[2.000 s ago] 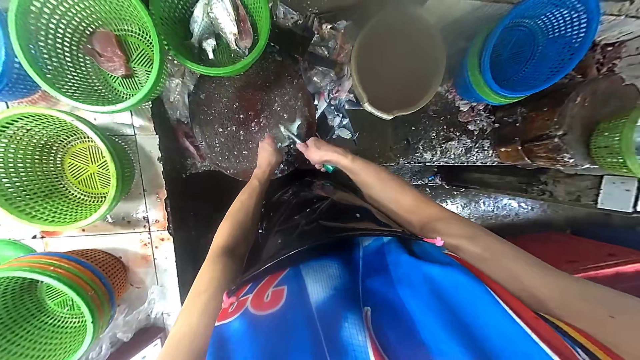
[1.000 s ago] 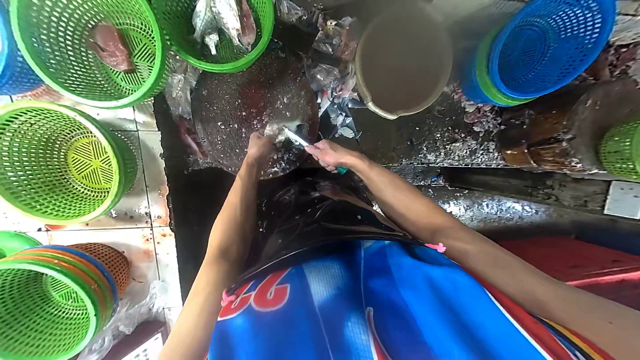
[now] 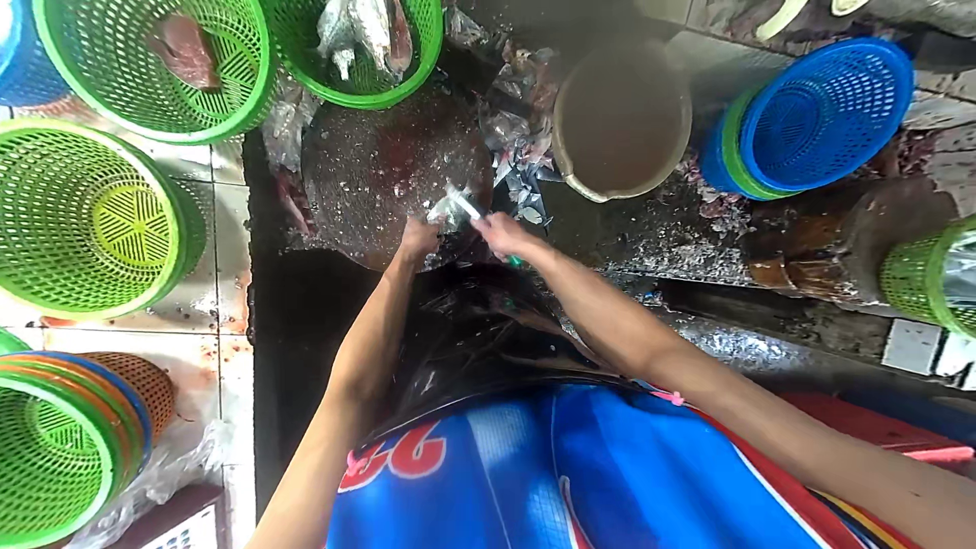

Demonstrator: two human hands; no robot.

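A small silvery fish (image 3: pixel 451 211) lies at the near right edge of a round, scale-flecked chopping block (image 3: pixel 381 175). My left hand (image 3: pixel 419 235) grips the fish at its left end. In my right hand (image 3: pixel 503 232) is a knife-like tool (image 3: pixel 463 203) with a pale blade and a green handle end; the blade reaches over the fish and is blurred. Which part of the fish it touches cannot be told.
Green plastic baskets, one with a piece of meat (image 3: pixel 184 52), another with silvery fish (image 3: pixel 366 34), stand beyond and left of the block. A basin of murky water (image 3: pixel 621 122) and stacked blue baskets (image 3: pixel 827 114) stand right. Scraps and plastic lie between block and basin.
The blade has shifted and changed its angle a little over the fish. Both hands stay at the near edge of the block, with the same holds.
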